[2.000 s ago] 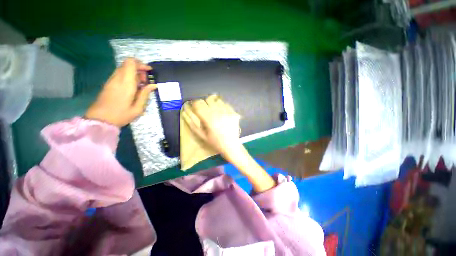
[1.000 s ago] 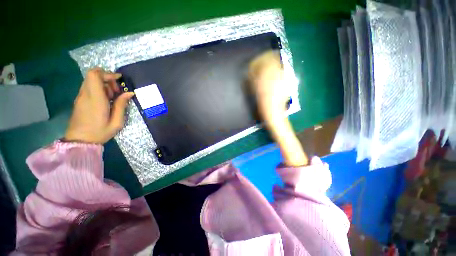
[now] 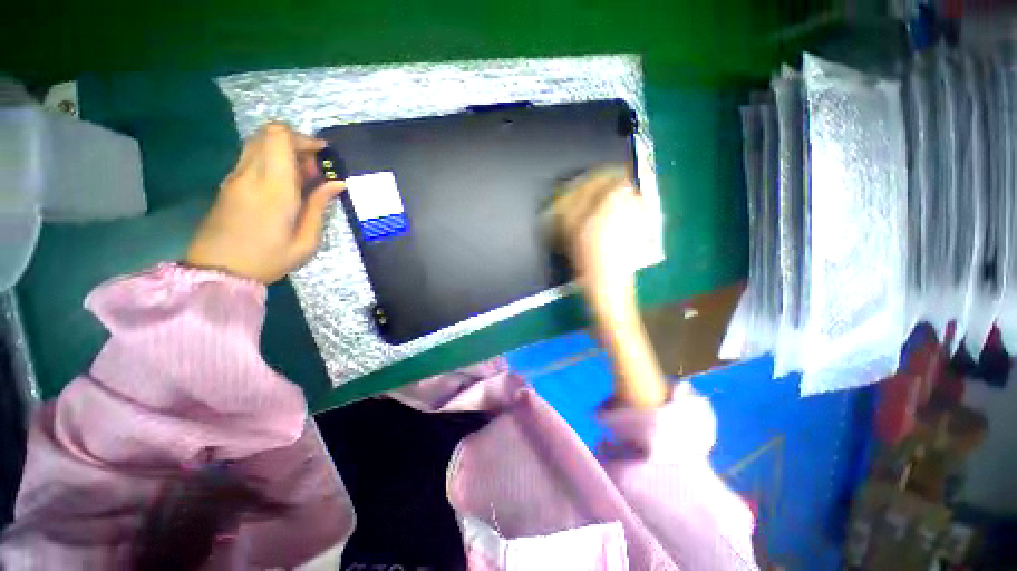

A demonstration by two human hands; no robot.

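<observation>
A black panel (image 3: 480, 212) lies flat on a silvery bubble wrap sheet (image 3: 323, 323). A white-and-blue label (image 3: 377, 205) is near its left end, and gold spots show at its left corners. My left hand (image 3: 268, 206) grips the panel's upper left corner between thumb and fingers. My right hand (image 3: 597, 223) is blurred and lies over the right part of the panel, fingers bunched. A tan cloth shows in the earliest frame, but whether it is under my right fingers now cannot be made out.
The green bench top (image 3: 703, 178) surrounds the wrap. Upright silver-grey bubble bags (image 3: 853, 223) stand in a row at the right. A pale grey object (image 3: 95, 167) is at the left edge. Blue floor (image 3: 736, 413) shows below right, beside a brown surface (image 3: 691, 337).
My right hand has moved from the panel's lower left middle to its right part. My left hand stays at the upper left corner. The camera view has shifted between frames.
</observation>
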